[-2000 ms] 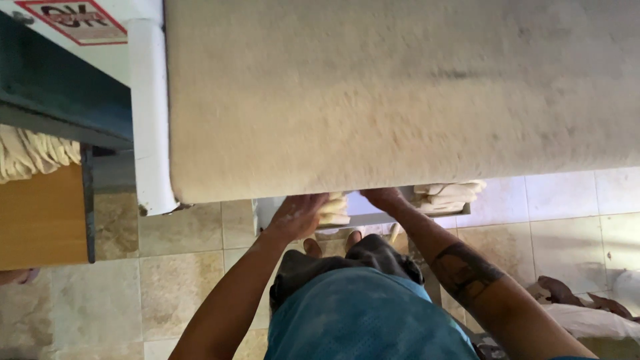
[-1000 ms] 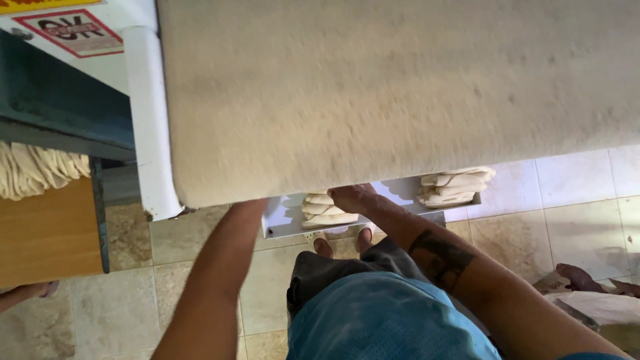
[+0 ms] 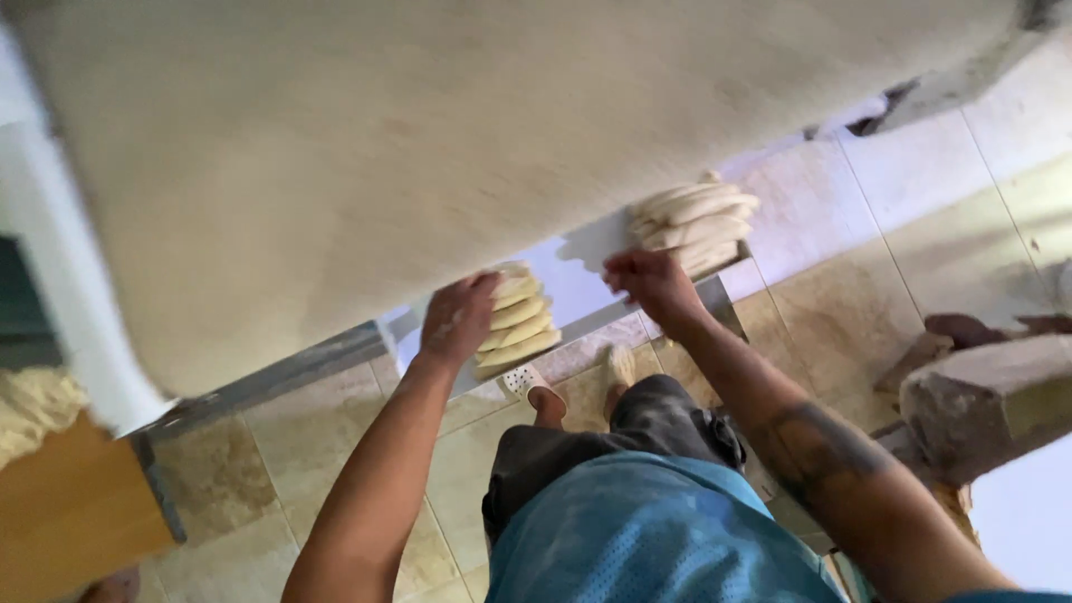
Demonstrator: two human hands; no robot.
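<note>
Below the edge of a wide beige conveyor belt [image 3: 502,151] lies a pale tray [image 3: 578,280] with dough pieces on it. My left hand [image 3: 461,321] is at the left side of a stack of rolled dough strips [image 3: 517,322], its fingertips touching or close to the upper strips; whether it grips them is unclear. My right hand [image 3: 649,280] is over the tray with fingers loosely curled and apart, and nothing visible in it. Just beyond it, at the tray's right end, is a second, larger pile of dough strips [image 3: 695,222].
At the left, a white machine frame [image 3: 84,251] borders the belt, and more dough [image 3: 33,410] rests by an orange-brown board [image 3: 75,502]. My feet stand on the tiled floor [image 3: 335,452] below the tray. A large, dusty greyish object [image 3: 988,385] is at the right.
My left hand, hidden under the belt edge a second ago, now shows beside the left dough stack. My right hand has moved off that stack toward the right pile. The view has shifted and tilted.
</note>
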